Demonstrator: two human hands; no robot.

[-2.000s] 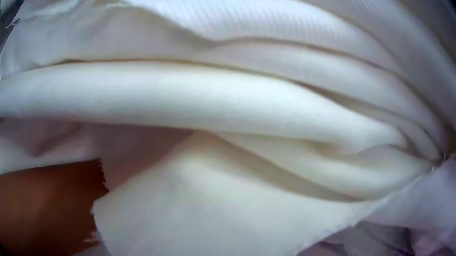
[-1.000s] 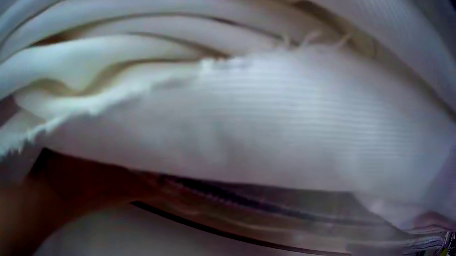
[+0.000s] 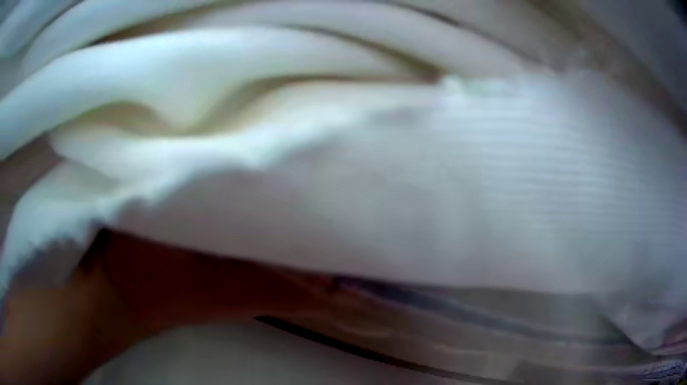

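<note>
White garment pieces [image 3: 361, 180] fill most of the view, very close to the camera and blurred. They lie in thick folds at the top; a frayed raw edge runs from the lower left up to the upper middle. A finely ribbed part shows at the right. What appears to be my left hand or wrist [image 3: 166, 286] is at the lower left under the cloth's lower edge, blurred and cut off by the frame; its fingers cannot be made out. My right hand is not in view.
Below the white cloth, a tan cloth with a dark stripe [image 3: 482, 316], possibly plaid, runs to the lower right. A pale smooth surface [image 3: 226, 357] with a thin black edge line lies at the bottom. The sewing machine cannot be seen.
Since two seconds ago the folds have shifted and the ribbed part and dark-striped cloth have come into view. Over the last second the cloth and hand have moved slightly right in the picture.
</note>
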